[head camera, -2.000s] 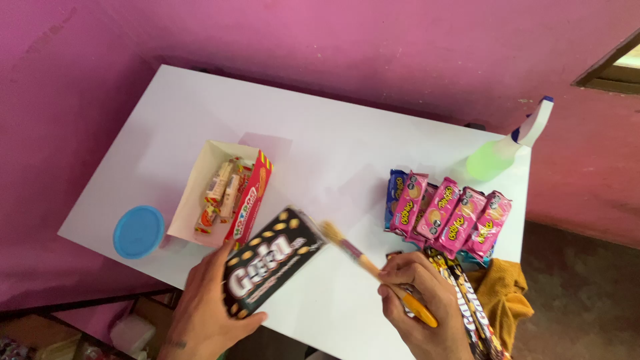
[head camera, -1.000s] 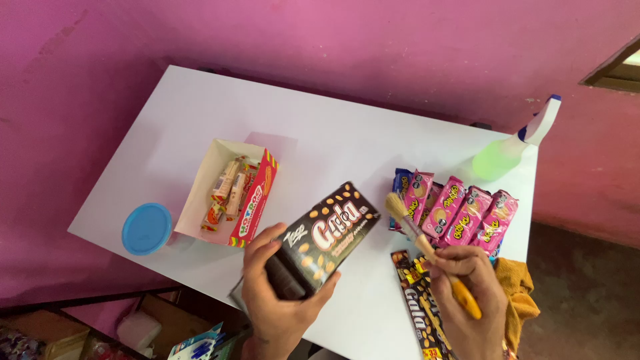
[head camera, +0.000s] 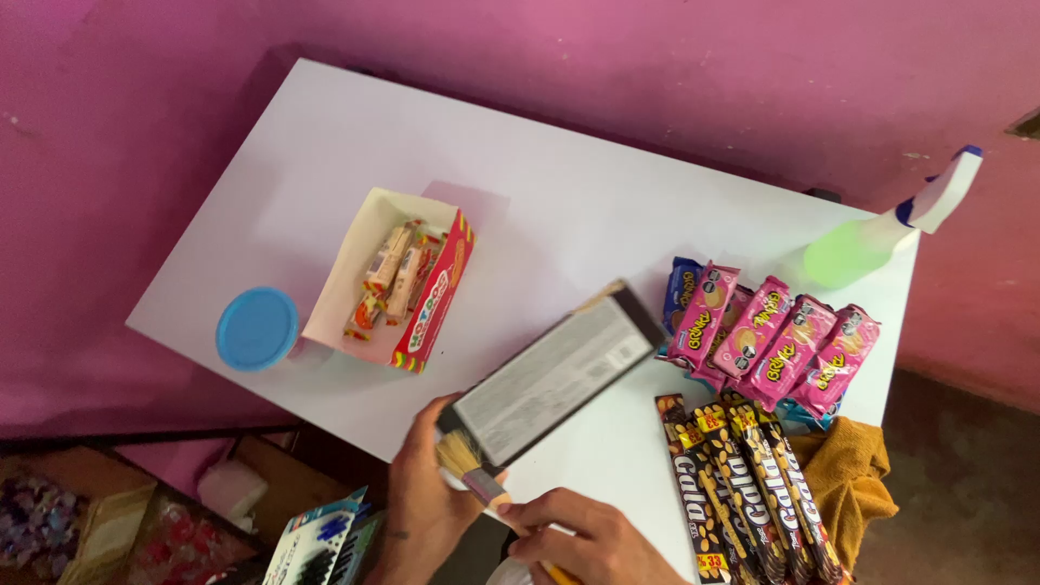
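Observation:
My left hand (head camera: 435, 496) grips one end of a dark cardboard candy box (head camera: 556, 374), held tilted above the table's front edge with a grey printed panel facing up. My right hand (head camera: 581, 540) holds a paintbrush (head camera: 479, 475) by its handle, and the pale bristles are at the box's near end, beside my left fingers. Whether they touch the box I cannot tell. Several long chocolate bars in dark wrappers (head camera: 747, 487) lie to the right. Behind them is a pile of pink wrapped cookie packs (head camera: 768, 345), with a blue pack at its left.
On the white table (head camera: 561, 187) stand an open red and cream box (head camera: 435, 301) of wrapped candies, a tub with a blue lid (head camera: 257, 328) and a spray bottle of green liquid (head camera: 849, 250). A mustard cloth (head camera: 853, 479) hangs at the right edge. Shelves with goods are at lower left.
The dark box has been turned from its printed nut pictures to a grey panel. My right hand and the brush have moved left, from near the cookie packs to the box's near end.

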